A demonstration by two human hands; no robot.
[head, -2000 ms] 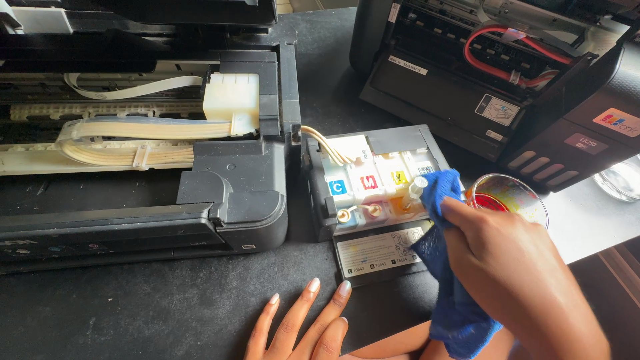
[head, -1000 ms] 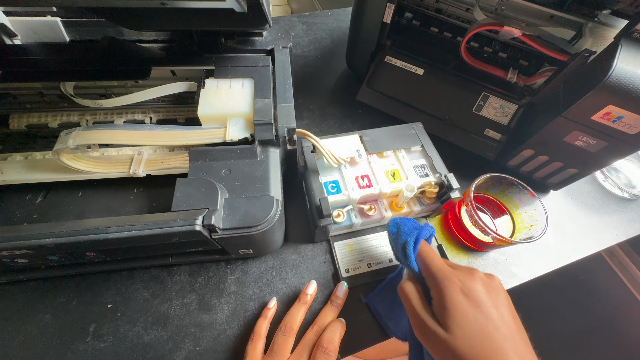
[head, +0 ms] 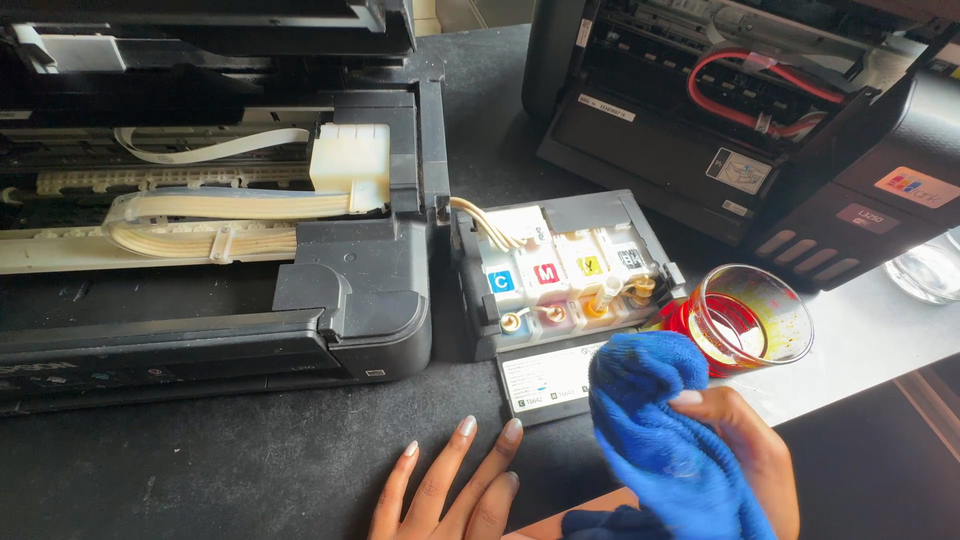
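Observation:
My right hand [head: 750, 442] grips a crumpled blue cloth [head: 667, 420] just below a glass cup [head: 750, 322] with red liquid in it. The cloth hangs over the right end of the tank unit's labelled lid [head: 555, 379]. Behind the lid stands the printer's ink tank unit [head: 570, 262], its sections marked C, M, Y and BK. A clear tube-like piece [head: 604, 296] stands upright at the yellow tank's port. My left hand [head: 450, 487] rests on the dark table, fingers spread, holding nothing, below the lid.
An Epson printer [head: 360, 300] stands at the left with its top raised; pale ink tubes [head: 480, 217] run from it to the tank unit. A second black printer [head: 675, 150] is at the back right, with a red cable inside. A clear glass dish [head: 926, 270] sits at the right edge.
My right hand and the cloth have moved from the tank unit's right end down toward the table's front. More of the cup and of the yellow and black ports shows. My left hand has stayed put.

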